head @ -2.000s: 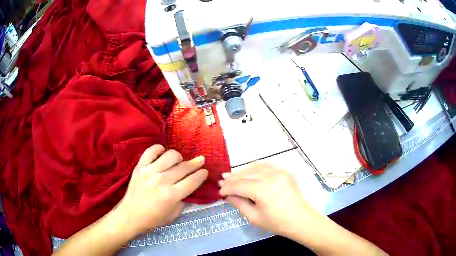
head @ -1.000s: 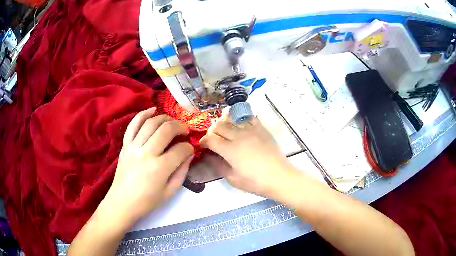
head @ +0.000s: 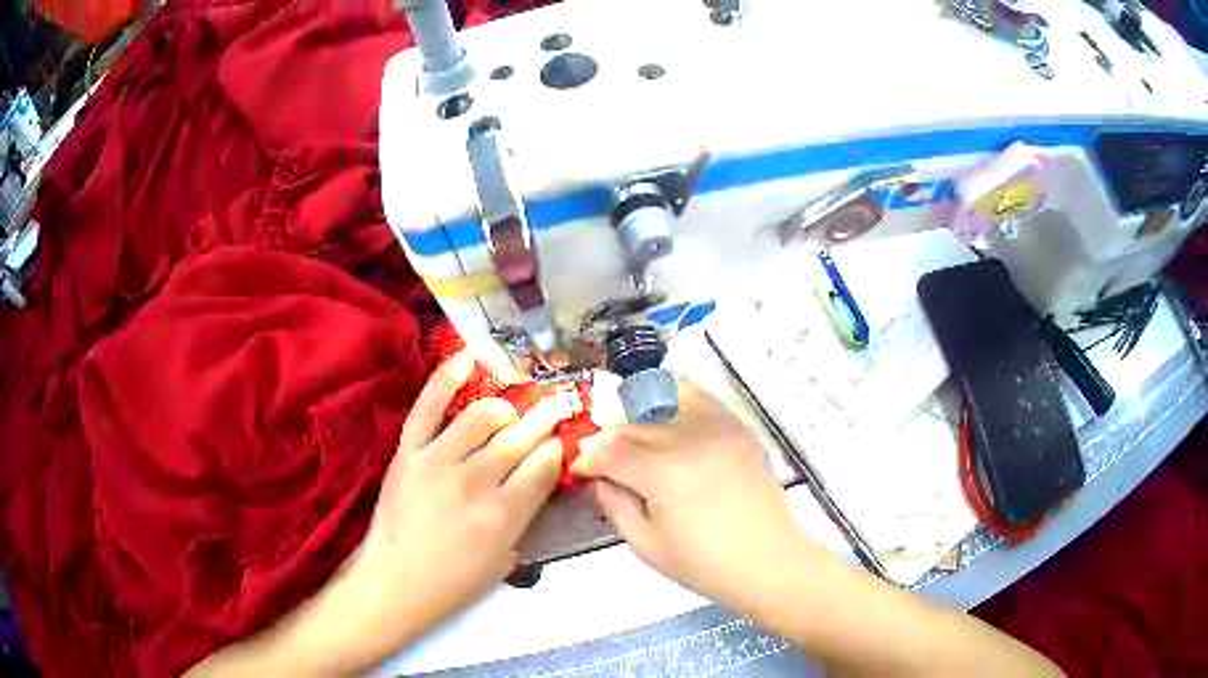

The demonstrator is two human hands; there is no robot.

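Note:
The deep red garment fabric (head: pixel 252 397) lies in a large crumpled heap left of the white sewing machine (head: pixel 782 119). A smocked edge of it (head: pixel 572 444) runs under the presser foot (head: pixel 563 384) in bright lamp light. My left hand (head: pixel 464 497) lies on the fabric just left of the foot, fingers spread and pressing it down. My right hand (head: pixel 689 490) pinches the edge of the fabric with thumb and fingers, just in front of the foot. The thread tension dial (head: pixel 649 395) partly covers my right fingers. The needle tip is hidden.
On the machine bed at the right are paper sheets (head: pixel 848 437), a blue and green pen (head: pixel 841 302), a black flat rectangle (head: pixel 1000 384) on an orange-red loop, and a thin black tool (head: pixel 1080 364). A ruler strip (head: pixel 662 662) runs along the front edge. More red fabric (head: pixel 1126 570) lies below right.
The red panel that lay flat towards the table edge is now bunched at the foot. Both hands moved up to it and stay close together. The view has shifted, showing more of the machine's top.

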